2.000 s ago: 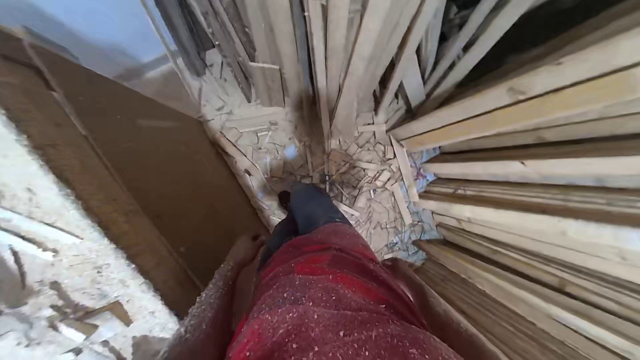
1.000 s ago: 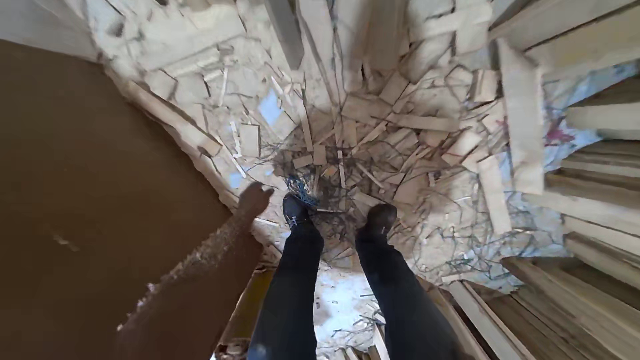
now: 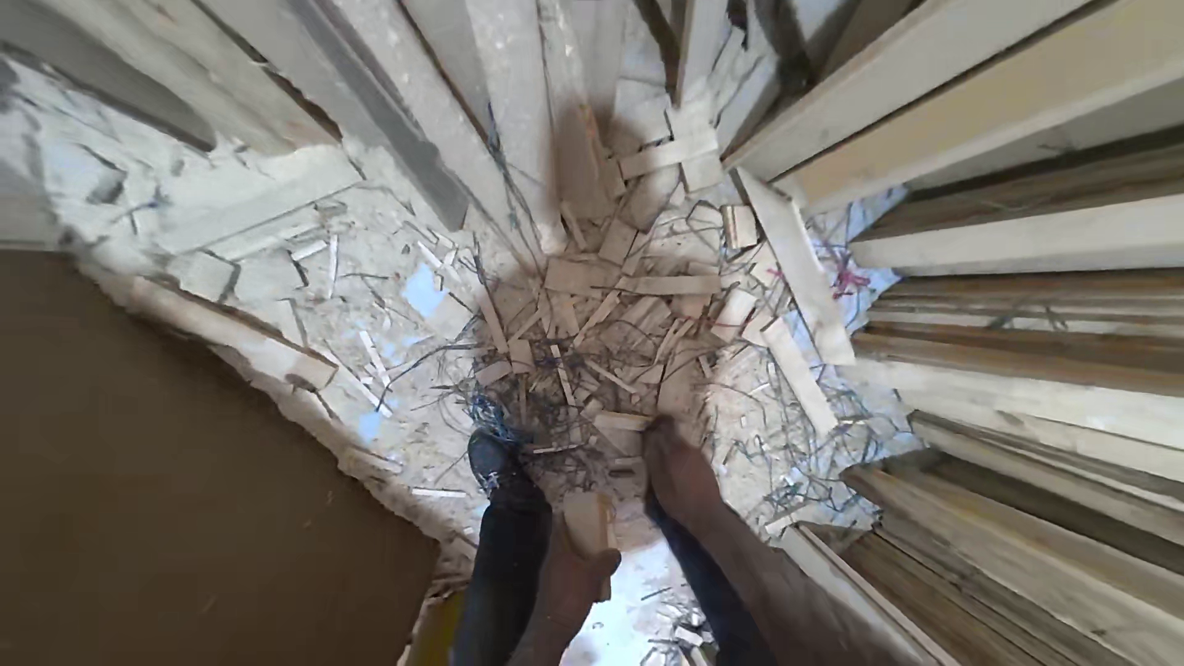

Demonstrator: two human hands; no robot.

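Note:
My left hand (image 3: 575,572) is low in the view between my legs, closed around a short wood block (image 3: 588,523). Beside it, my right hand (image 3: 680,467) reaches down in front of my right leg, over the wood offcuts; its fingertips are near a pale wood offcut (image 3: 618,432), and whether they grip it is unclear. Small wood offcuts (image 3: 583,276), thin strips and dark tangled strands cover the floor ahead of both hands. My left shoe (image 3: 490,460) stands beside a blue tangle of strands (image 3: 490,416).
Long wooden boards (image 3: 1027,231) are stacked along the right, and more boards (image 3: 518,111) stand at the top. A brown panel (image 3: 185,462) fills the lower left. A wood strip (image 3: 231,328) lies along its edge. A narrow board (image 3: 800,268) lies on the floor at right.
Both hands have come down low over the offcuts. My left hand, which reached out beside my left foot one second ago, is now between my legs with a wood block in it.

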